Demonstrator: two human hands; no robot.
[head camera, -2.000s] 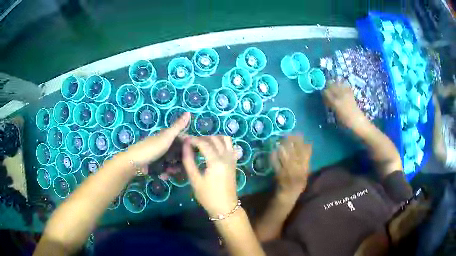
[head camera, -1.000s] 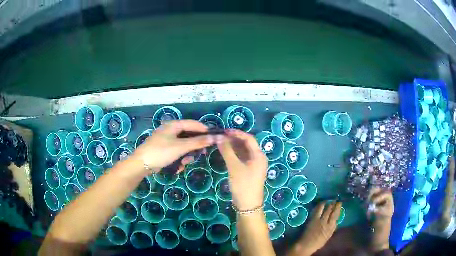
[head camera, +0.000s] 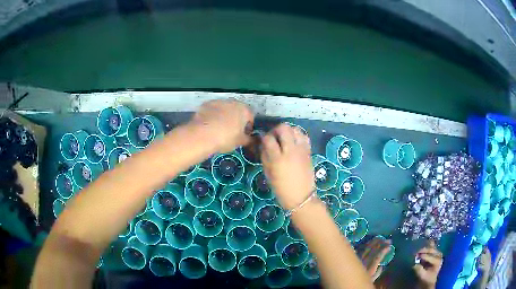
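Observation:
My left hand (head camera: 225, 123) is curled over the upper middle of the group of teal housings (head camera: 228, 168), blurred, with dark pieces, which look like black inserts (head camera: 259, 127), at its fingers. My right hand (head camera: 286, 163) is just to its right, fingers bent down at the same dark pieces and over a housing partly hidden behind it. Whether its fingertips grip anything cannot be told. The housings stand upright; many have dark centres, and several at the right show silver centres (head camera: 344, 152). My forearms hide some housings.
A motor pile (head camera: 441, 195) lies beside the blue bin (head camera: 475, 163) of teal housings. Two housings (head camera: 391, 152) stand apart. Another person's hands (head camera: 428, 265) are at lower right. Loose black inserts (head camera: 14, 152) lie at far left. A white rail (head camera: 339, 110) runs behind.
The view has shifted slightly. My hands have moved from a raised position with fingertips together to lower over the back housings. The neighbour's hands have moved lower in the picture.

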